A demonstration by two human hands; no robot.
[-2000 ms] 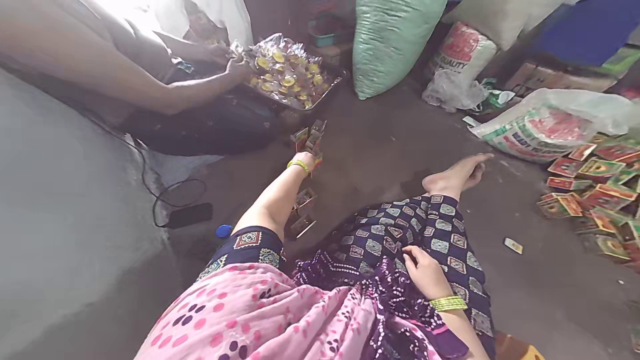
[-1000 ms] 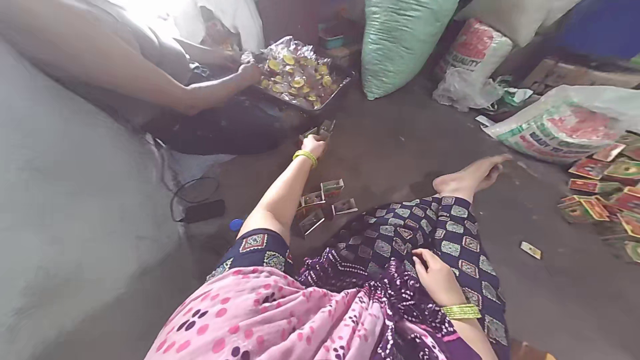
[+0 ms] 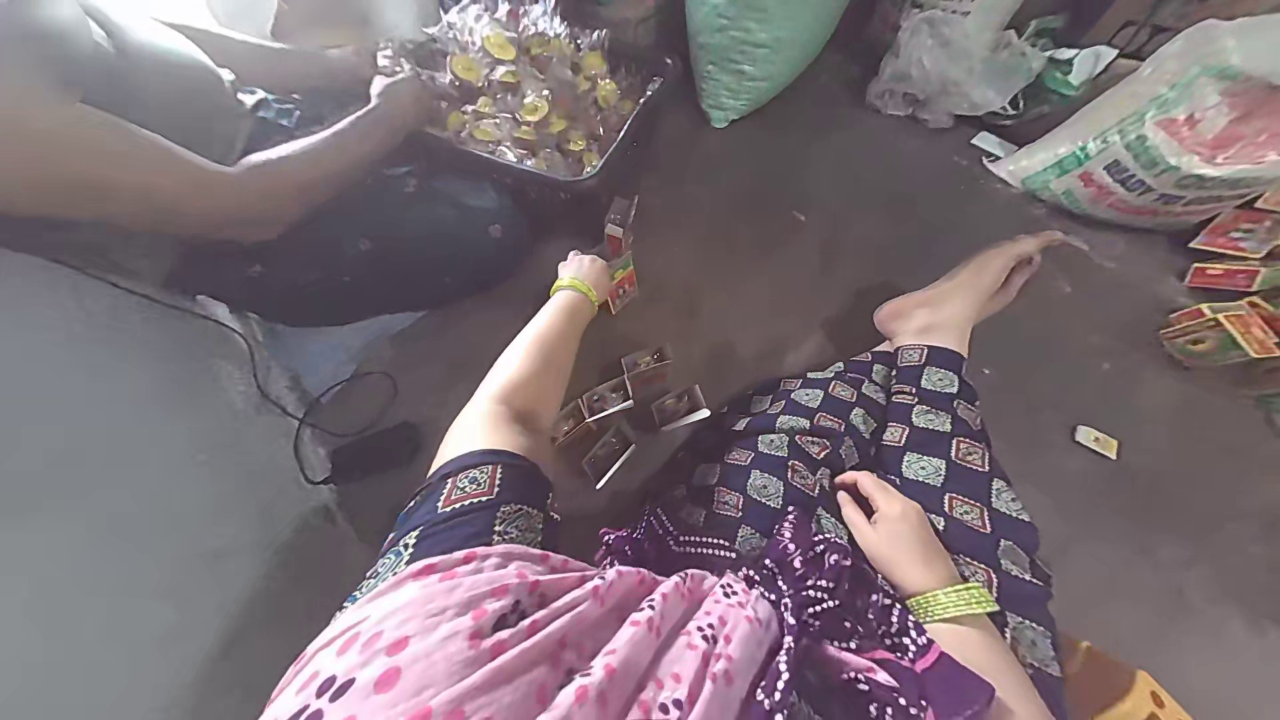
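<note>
My left hand (image 3: 585, 272) reaches down to the floor, knuckles up, beside a small red and yellow printed box (image 3: 621, 284). Its fingers are mostly hidden, so whether they grip the box cannot be told. Just beyond it stands another small box (image 3: 619, 222). Nearer my knees, several small open boxes lie loosely grouped, among them one with a pale flap (image 3: 680, 407) and another at the near side (image 3: 608, 453). My right hand (image 3: 895, 530) rests on the patterned cloth over my leg, thumb and fingers apart, holding nothing.
A person's hand (image 3: 402, 98) touches a dark tray (image 3: 625, 140) of clear-wrapped pieces with yellow parts. A green sack (image 3: 760, 50), a printed white sack (image 3: 1130, 150) and a pile of printed boxes (image 3: 1215, 335) lie farther out. A black cable (image 3: 262, 375) runs along the left.
One second ago my left hand was at a small bunch of boxes near the tray; now two boxes sit apart there. My right hand has stayed on my leg.
</note>
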